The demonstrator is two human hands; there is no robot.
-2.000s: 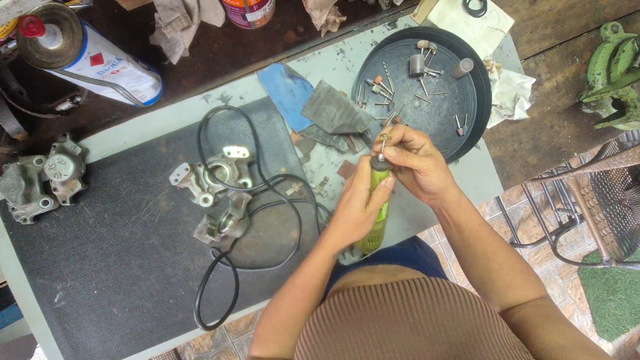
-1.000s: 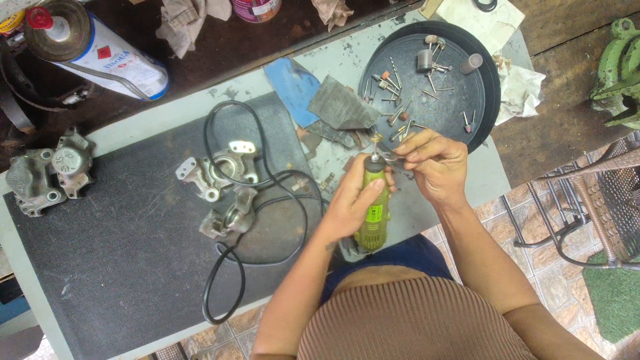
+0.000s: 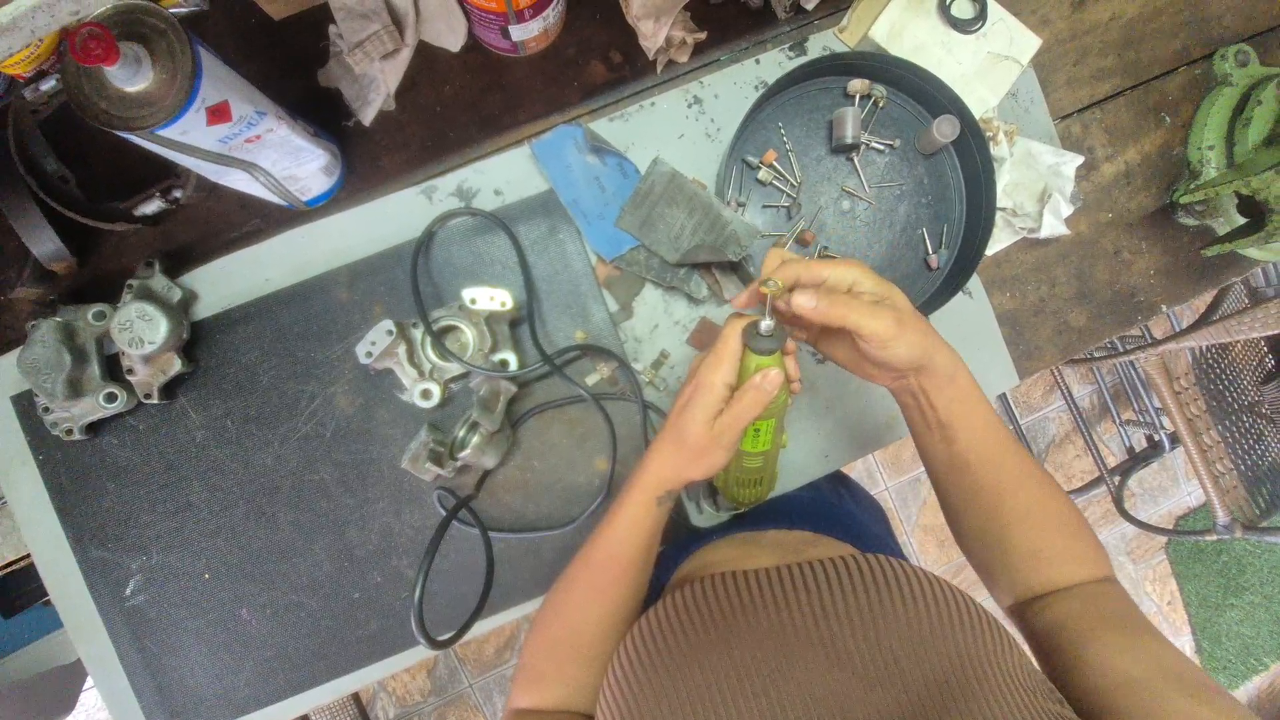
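My left hand [image 3: 722,400] is closed around a green corded rotary tool [image 3: 757,430], its nose pointing away from me. My right hand [image 3: 850,310] is at the tool's tip, thumb and fingers on a small shanked bit [image 3: 771,292] that stands in the collet; the bit's head looks brass-coloured, perhaps a wire brush. Beyond my hands a round black tray [image 3: 985,210] holds several bits, mounted stones and small cylinders. Grey and blue abrasive sheets [image 3: 688,212] lie left of the tray. Further left, two metal caliper parts [image 3: 452,345] rest on the black mat, partly under the tool's black cord [image 3: 612,440].
Two more metal calipers [image 3: 150,335] sit at the mat's left edge. A solvent can [image 3: 240,130] and crumpled rags [image 3: 385,50] are along the back. At the right are crumpled paper [image 3: 1035,190], a green metal vise-like part [image 3: 1235,160] and a woven chair [image 3: 1210,400].
My right hand has moved back in close over the tool's tip, with the bit's head now visible above the collet. My left hand keeps its hold on the rotary tool throughout.
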